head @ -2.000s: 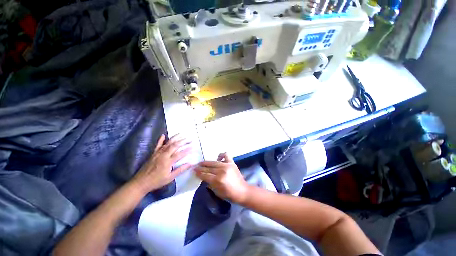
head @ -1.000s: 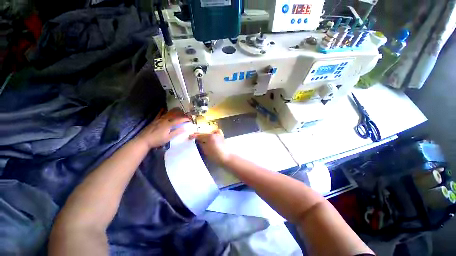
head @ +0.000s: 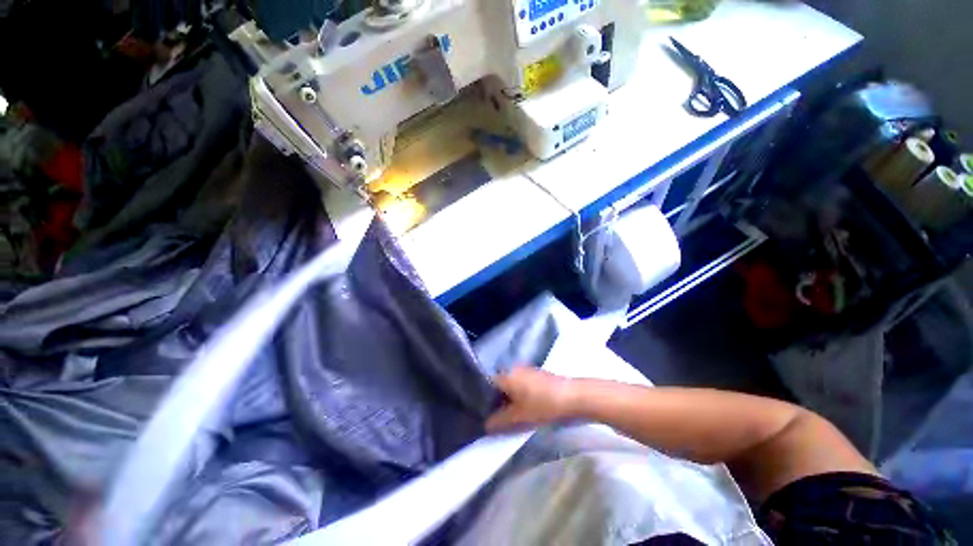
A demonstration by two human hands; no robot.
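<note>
My right hand (head: 528, 400) grips the edge of the dark grey curtain cloth (head: 373, 363), right of the lap. The cloth edge runs taut from there up to the presser foot (head: 366, 190) of the white sewing machine (head: 341, 69). A white heading tape (head: 203, 373) swings in a blurred curve from near the foot down to the bottom left. A faint, blurred skin-toned patch at its lower left end looks like my left hand (head: 83, 514); its fingers cannot be made out. Another white strip crosses low under my right hand.
Black-handled shears (head: 713, 91) lie on the white table (head: 640, 149). A small dark tool (head: 498, 141) lies under the machine arm. A white tape roll (head: 640, 251) hangs below the front edge. Thread cones (head: 902, 165) stand at right. Grey cloth is heaped at left.
Both hands have left the needle area. My right hand has moved down and right with the cloth edge; the left has apparently swung to the bottom left. The tape is spread wide; the view has shifted.
</note>
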